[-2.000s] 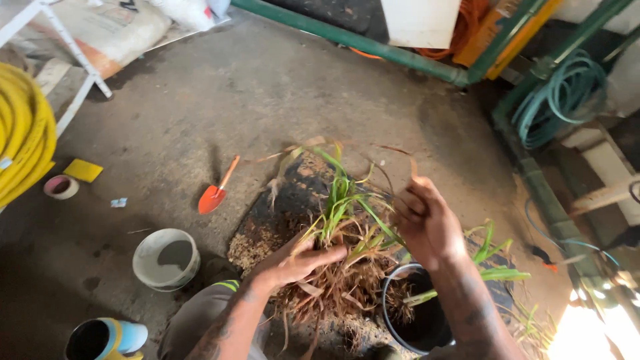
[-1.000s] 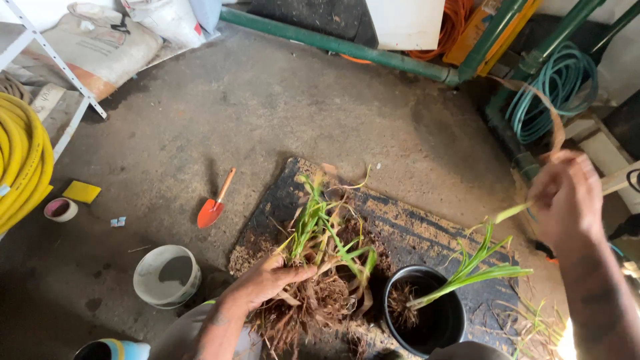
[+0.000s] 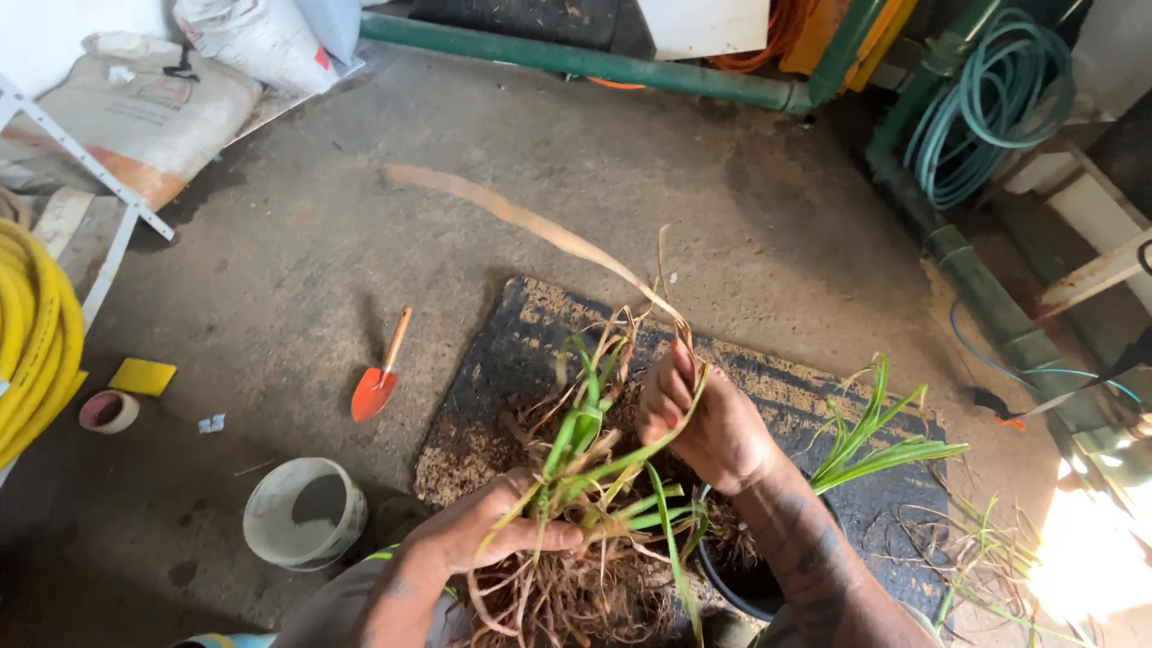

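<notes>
A plant clump with green leaves and tangled brown roots [image 3: 576, 585] is gripped at its base by my left hand [image 3: 495, 531]. Above and to the right of it, my right hand [image 3: 702, 414] pinches dry leaves, one of them a long brown strip [image 3: 531, 220] that trails up and left over the floor. Behind my right forearm stands a black pot [image 3: 742, 585], partly hidden, with another rooted plant [image 3: 868, 445] leaning out to the right. Under all this lies a dark, soil-strewn board or mat [image 3: 810, 387].
An orange hand trowel [image 3: 375, 391] lies on the concrete floor left of the mat, near a white bucket [image 3: 306, 513]. Farther left are a tape roll [image 3: 109, 411], a yellow pad [image 3: 144, 376] and a coiled yellow hose [image 3: 36, 333]. Leaf scraps [image 3: 985, 558] lie at right; green pipes [image 3: 576, 63] edge the floor.
My right hand swung out to the far right with a dry strip, and is now back at the clump with dry leaves in its fingers. My left hand has kept hold of the clump.
</notes>
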